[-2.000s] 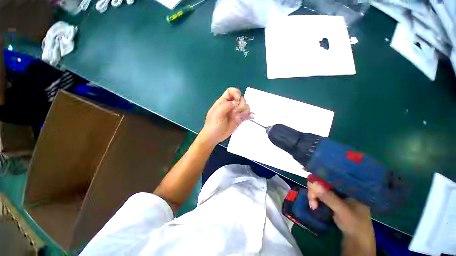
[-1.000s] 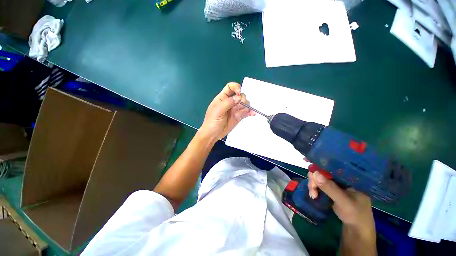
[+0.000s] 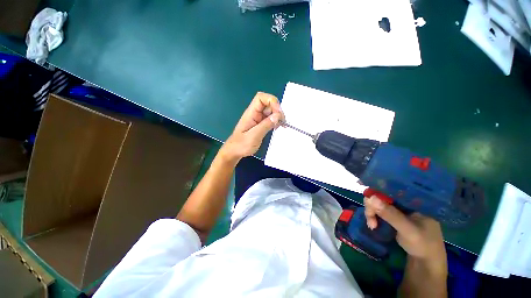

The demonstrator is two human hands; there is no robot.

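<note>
My right hand (image 3: 402, 224) grips the dark blue cordless drill driver (image 3: 419, 177) by its handle. Its long thin bit (image 3: 300, 129) points left over the flat white panel (image 3: 343, 119), which lies at the table's near edge. My left hand (image 3: 256, 125) is at the bit's tip, thumb and fingertips pinched together there. A screw between the fingertips is too small to make out. The pile of small silvery screws (image 3: 280, 24) lies beyond, on the green table.
A white panel with a dark cut-out (image 3: 349, 41) lies beyond the work. White panels (image 3: 489, 43) are heaped at far right; another white piece (image 3: 509, 236) lies at near right. White cloth (image 3: 45, 34) lies at the left edge. A large open cardboard box (image 3: 75, 174) stands below the table.
The view has shifted, so the far items sit higher in the picture. The left hand's fingers have closed in at the bit's tip. The drill remains in the right hand, over the panel.
</note>
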